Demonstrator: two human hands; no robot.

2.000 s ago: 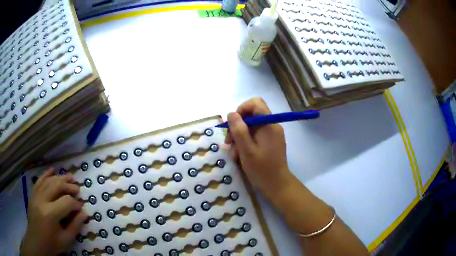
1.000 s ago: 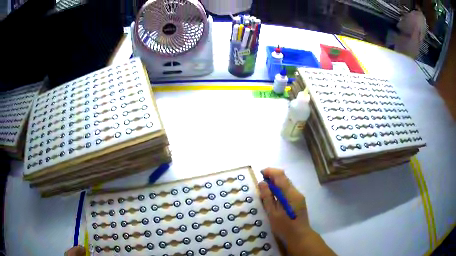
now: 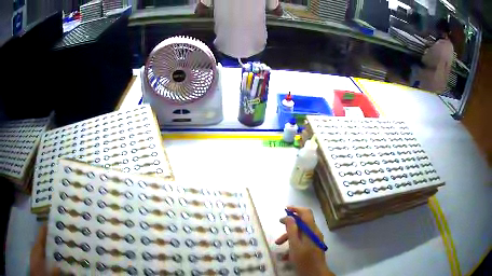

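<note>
The loading board [image 3: 156, 221], with rows of paired round parts, is raised off the table at its left side and tilted, partly covering the left stack. My left hand [image 3: 40, 256] is at its left edge, cut off by the picture's bottom and mostly hidden by the board; it holds that edge. My right hand [image 3: 303, 242] is beside the board's right edge and holds the blue pen [image 3: 306, 230], which points up and left. Whether its fingers touch the board is unclear.
Stacked boards stand at left [image 3: 102, 140] and right [image 3: 377, 156], with another at far left [image 3: 19, 145]. A squeeze bottle [image 3: 305, 166] leans near the right stack. Behind are a fan [image 3: 182, 81], pen holder [image 3: 253, 97], dropper bottle [image 3: 290, 132], blue bin [image 3: 318, 105], red bin [image 3: 359, 103] and people [image 3: 240, 27].
The board has risen from the table and tilted at its left, with my left hand now at its edge. The view has tipped up. The blue pen stays in my right hand, turned from its earlier rightward direction.
</note>
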